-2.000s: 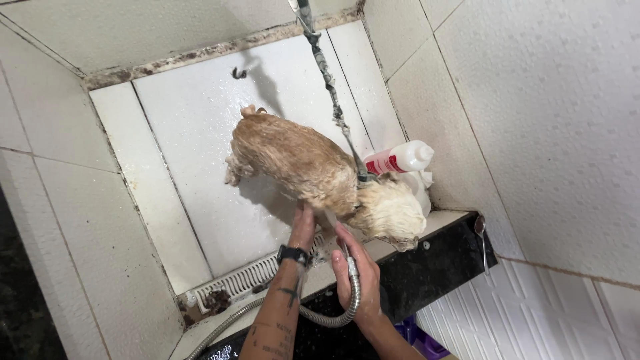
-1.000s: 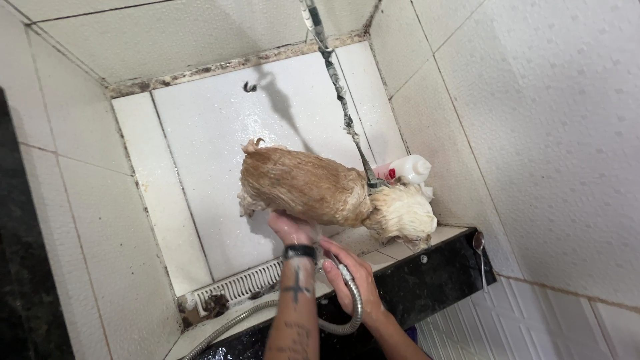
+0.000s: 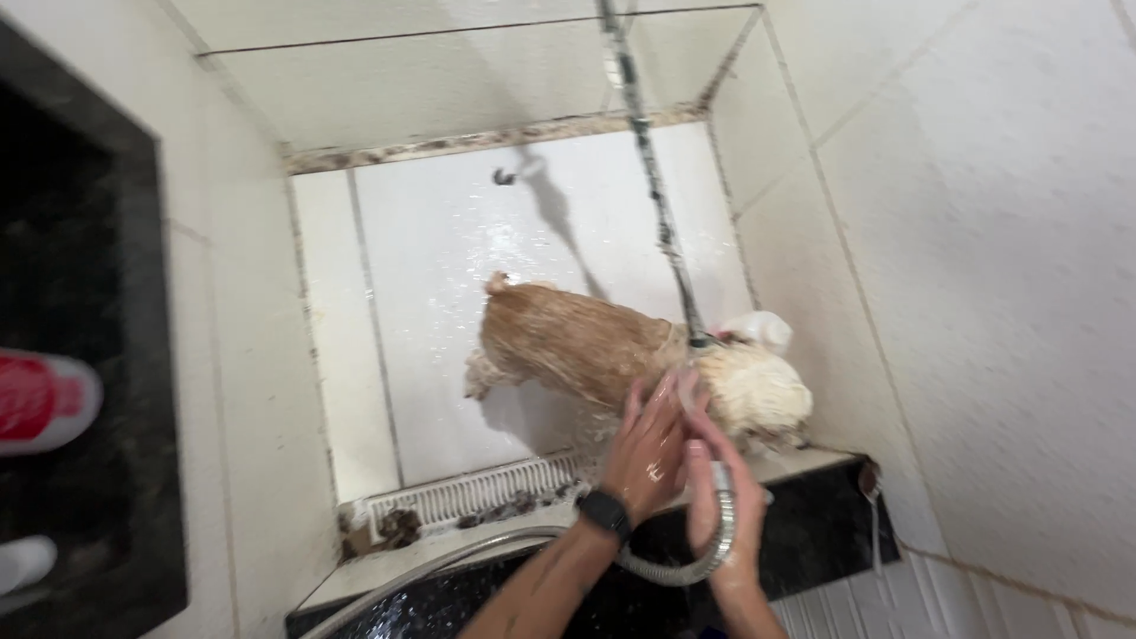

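A wet dog with a tan back point(image 3: 568, 342) and a cream head stands on white tiles, its head toward the right. A tether point(image 3: 652, 173) runs from above to its neck. My left hand point(image 3: 648, 444), with a black watch at the wrist, lies flat against the dog's shoulder, fingers extended. My right hand point(image 3: 723, 488) is closed around the end of a flexible metal shower hose point(image 3: 683, 568), close beside my left hand and the dog's neck. The hose loops below my hands. Where the fingertips meet the fur, the view is blurred.
Behind the dog's head is a white bottle point(image 3: 768, 330). A slotted drain grate point(image 3: 479, 493) with clumps of hair runs along the near side, before a black stone ledge point(image 3: 825, 524). Tiled walls enclose the basin. A red and white bottle point(image 3: 44, 401) is on a dark surface at left.
My left hand has moved from the dog's underside up to its shoulder, near the neck. My right hand still holds the hose. The view has shifted, bringing in the dark surface at left.
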